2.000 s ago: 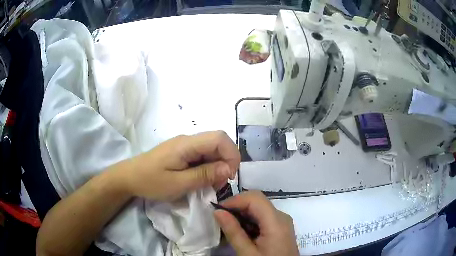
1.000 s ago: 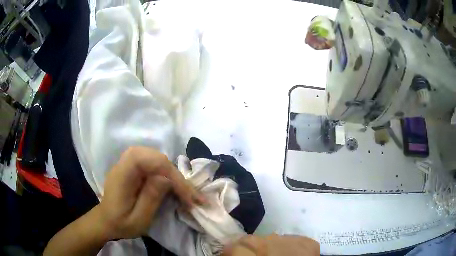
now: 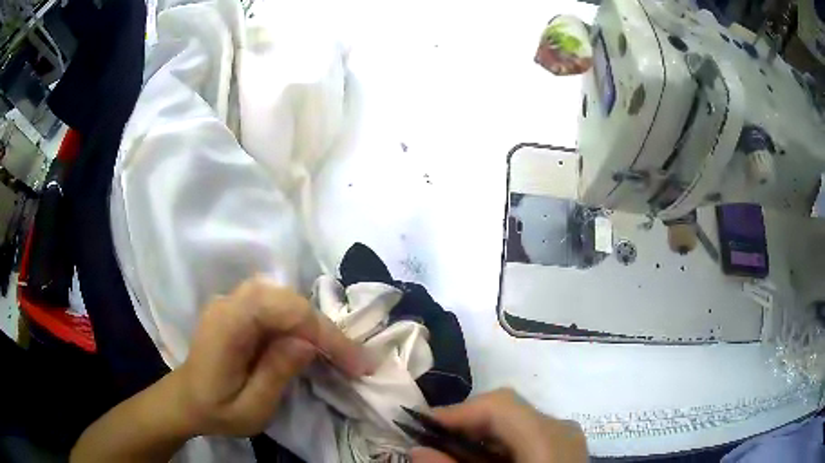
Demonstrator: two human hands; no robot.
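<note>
White satiny lining point(image 3: 194, 194) lies in large folds at the left and is bunched near the front edge. The dark garment point(image 3: 443, 339) shows beside the bunched part and along the far left. My left hand point(image 3: 258, 357) is over the bunched lining with thumb and fingers pinched together, seemingly on a bit of lining or thread too small to tell. My right hand point(image 3: 507, 429) is at the bottom edge, partly cut off, and holds small black thread snips point(image 3: 439, 432) with their tips over the lining.
The sewing machine head point(image 3: 642, 108) stands at the right over its framed bed point(image 3: 633, 303). A phone point(image 3: 743, 239) lies under the arm, with pale strips point(image 3: 796, 339) nearby. A patterned pad point(image 3: 564, 45) is at the machine's left end. A red basket point(image 3: 54, 316) is at the far left.
The view has swung left and down from two seconds ago. The dark part beside the bunched lining has come into view. The snips, hidden one second ago, show again in my right hand.
</note>
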